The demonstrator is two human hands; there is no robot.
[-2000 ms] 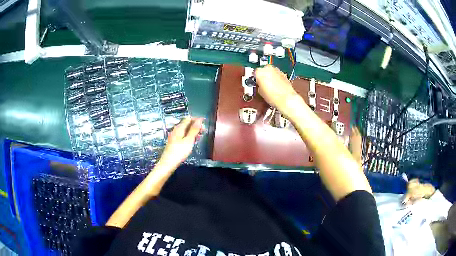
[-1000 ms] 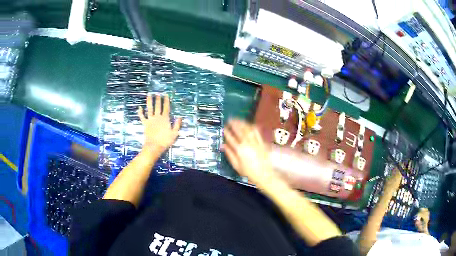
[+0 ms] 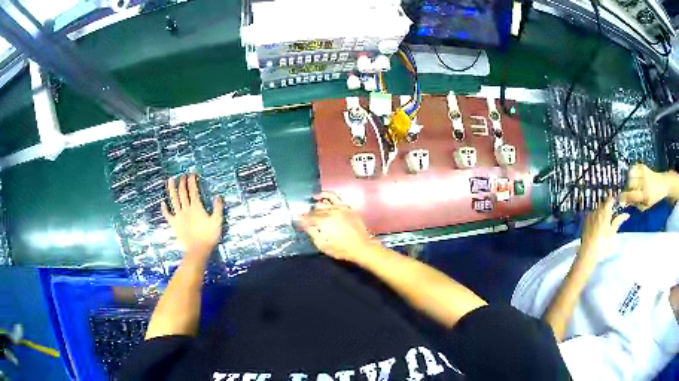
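A clear blister tray (image 3: 257, 216) lies on the green bench, with dark pieces in some pockets at its left and upper right. My left hand (image 3: 192, 223) lies palm down over the tray, fingers spread, holding nothing. My right hand (image 3: 335, 229) is between the tray's right edge and the board's lower left corner, fingers bent; whether it holds something cannot be told. The reddish-brown test board (image 3: 417, 201) carries a row of white outlets (image 3: 364, 164), white upright clamps (image 3: 456, 119), a yellow block (image 3: 400, 123) and a thin white cable.
White-topped meters (image 3: 320, 63) stand behind the board, beside a dark, blue-lit screen (image 3: 461, 22). A blue crate (image 3: 67, 320) sits below the bench at left. At right, a white-clothed coworker's hands (image 3: 646, 186) are over another filled tray (image 3: 588, 152). Black cables hang there.
My right hand has gone from the board's back-left clamp to the board's lower left corner. My left hand has moved from the tray's right edge onto the tray. The view has shifted.
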